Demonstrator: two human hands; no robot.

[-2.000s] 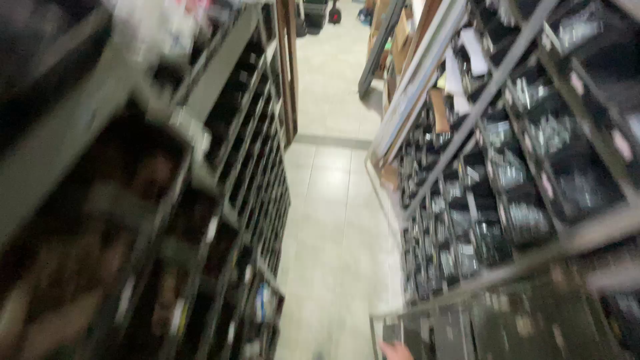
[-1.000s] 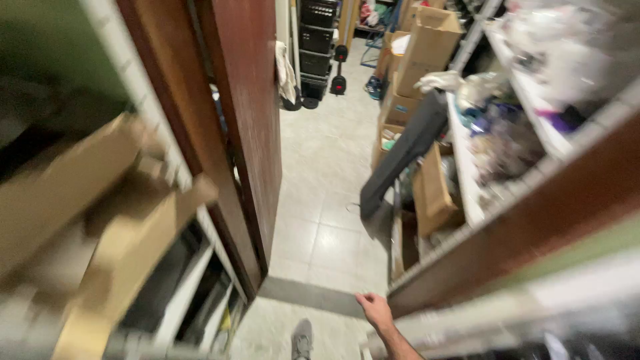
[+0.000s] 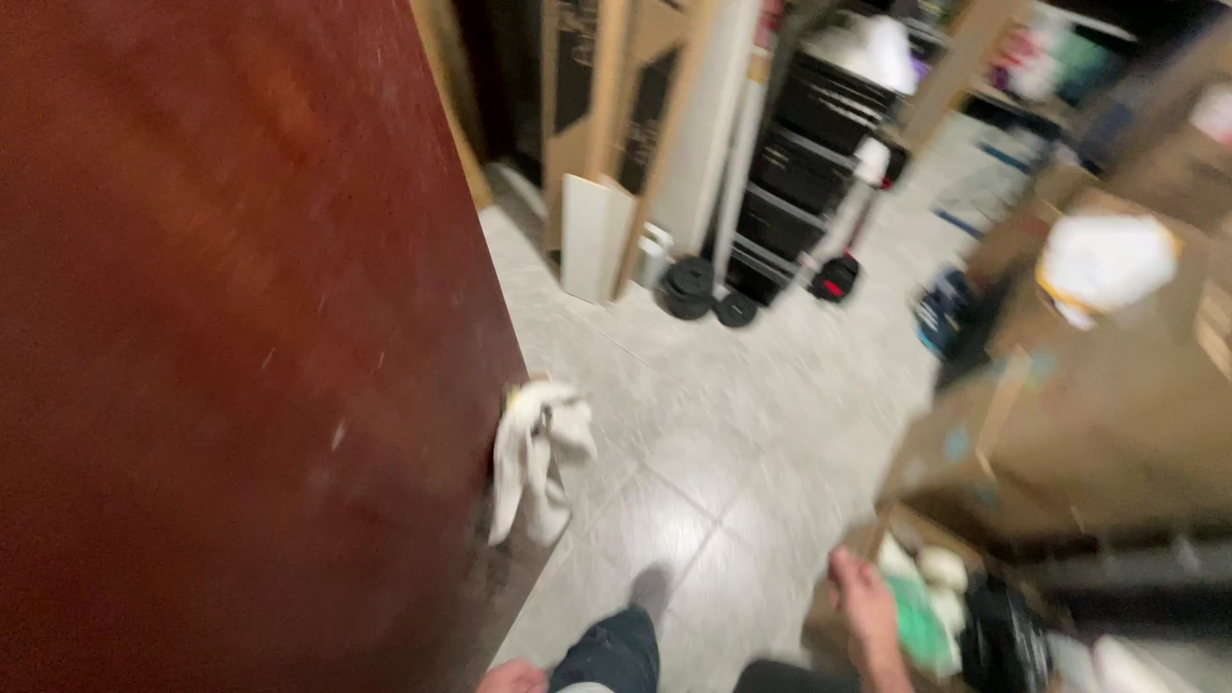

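Note:
My right hand (image 3: pixel 861 587) hangs at the lower right, fingers loosely curled, beside an open cardboard box (image 3: pixel 818 616) that holds green and white items and a black plastic bag. Nothing shows in that hand. At the bottom edge, my left hand (image 3: pixel 515 677) is only partly in view, near my trouser leg; whether it holds anything is hidden. A white cloth (image 3: pixel 541 448) hangs on the edge of a reddish-brown wooden door (image 3: pixel 289 366), above and near the left hand without contact.
Cardboard boxes (image 3: pixel 1107 414) line the right side. Ahead stand black stacked crates (image 3: pixel 799 183), round black weights (image 3: pixel 688 287), leaning flat cardboard and white boards (image 3: pixel 587 236). Pale floor tiles (image 3: pixel 693 481) run between the door and the boxes.
The view has moved forward from between storage racks, through a doorway, to beside the brown door. The left hand now shows at the bottom edge.

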